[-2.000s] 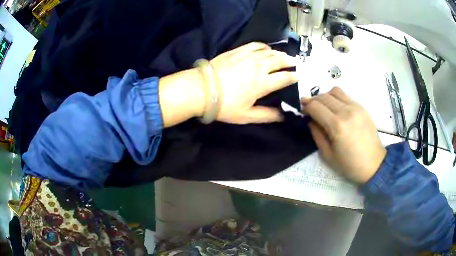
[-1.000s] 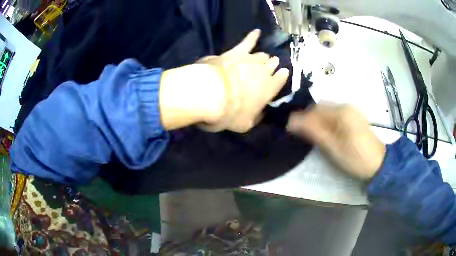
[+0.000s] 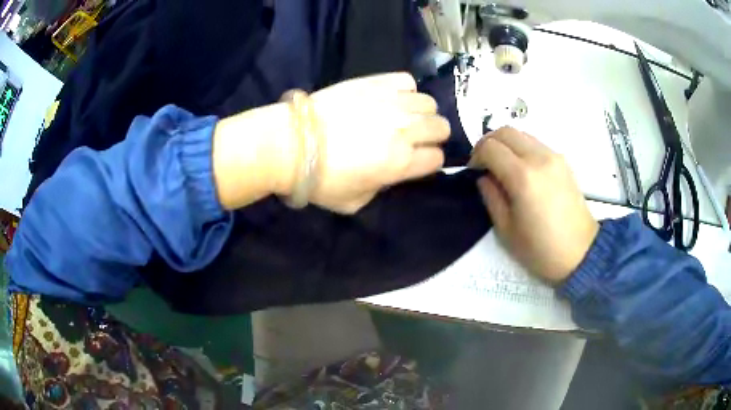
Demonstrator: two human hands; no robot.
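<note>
Dark navy cloth (image 3: 321,256) covers the left side and runs to the machine's needle area. My left hand (image 3: 373,140) rests on the cloth left of the needle, fingers curled at its edge. My right hand (image 3: 533,200) pinches the cloth's edge between thumb and fingers, below the needle. A short bit of white strip (image 3: 454,170) shows between my hands. The presser foot and needle (image 3: 463,72) stand at the cloth's edge, just above my fingers; whether they are on the cloth cannot be told.
Black-handled shears (image 3: 673,168) and slim silvery snips (image 3: 623,152) lie on the white table (image 3: 561,104) to the right. A tension dial (image 3: 509,58) sits beside the needle. Printed ruler marks (image 3: 513,290) run along the front table edge. Patterned fabric (image 3: 80,352) shows at lower left.
My right hand has come back to the cloth's edge and pinches it. My left fingers have curled in at the edge. A dark cloth corner near the needle is now mostly hidden.
</note>
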